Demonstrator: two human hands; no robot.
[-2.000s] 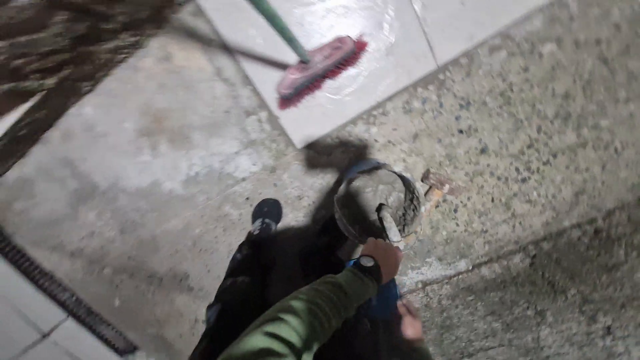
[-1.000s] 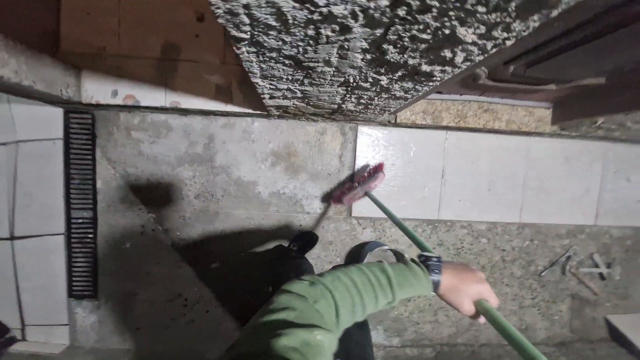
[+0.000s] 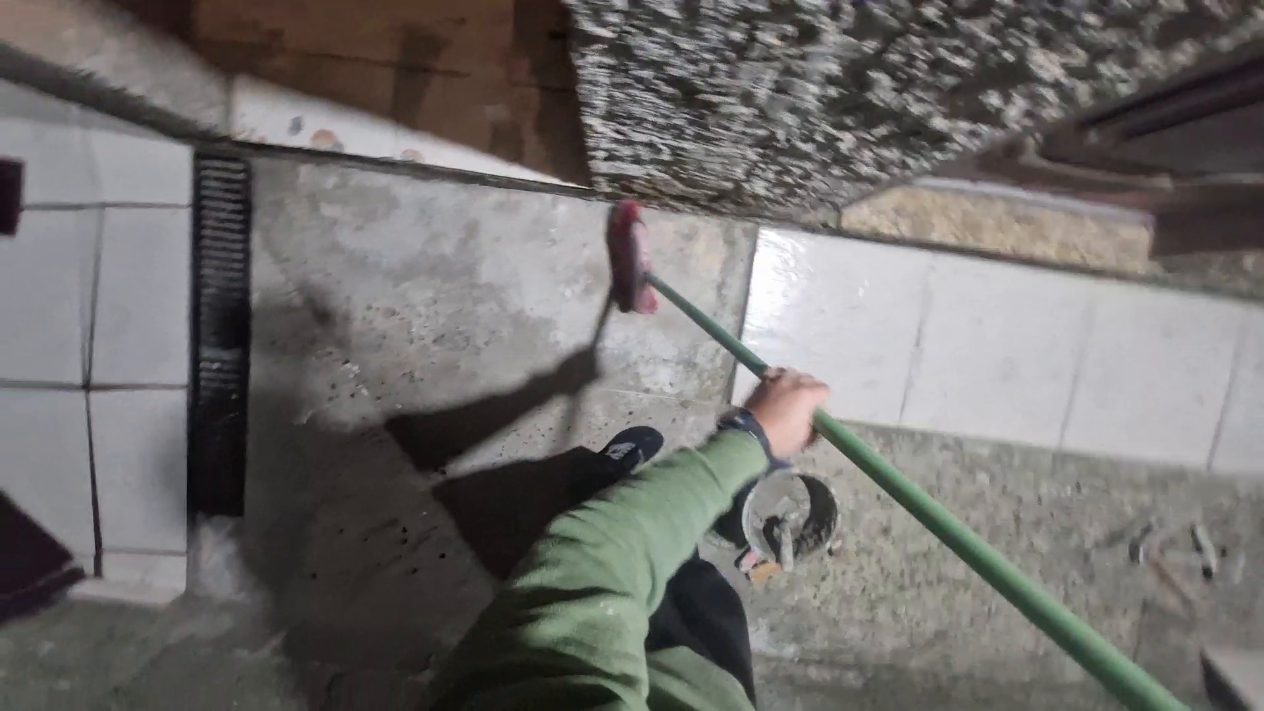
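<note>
My left hand [image 3: 787,407], with a dark watch at the wrist below a green sleeve, is closed around the green handle of a broom [image 3: 948,523]. The handle runs from the lower right up to the pinkish-red broom head [image 3: 629,257], which is over the bare concrete by the foot of the rough wall, left of the white floor tiles [image 3: 849,326]. Below my left hand stands a round bucket [image 3: 825,513] with a tool in it, perhaps a trowel, its pale handle [image 3: 786,543] showing. My right hand is out of view.
A dark drain grate [image 3: 219,336] runs beside the white tiles [image 3: 44,296] at left. A rough-textured wall [image 3: 790,99] and a dark door frame [image 3: 1106,168] border the top. Several small tools [image 3: 1175,553] lie on the concrete at right. My dark shoe [image 3: 632,446] is left of the bucket.
Two seconds ago my left hand was at the bucket; one second ago it held the broom handle. The broom head has moved left from the white tile's edge onto the concrete. The view has turned considerably.
</note>
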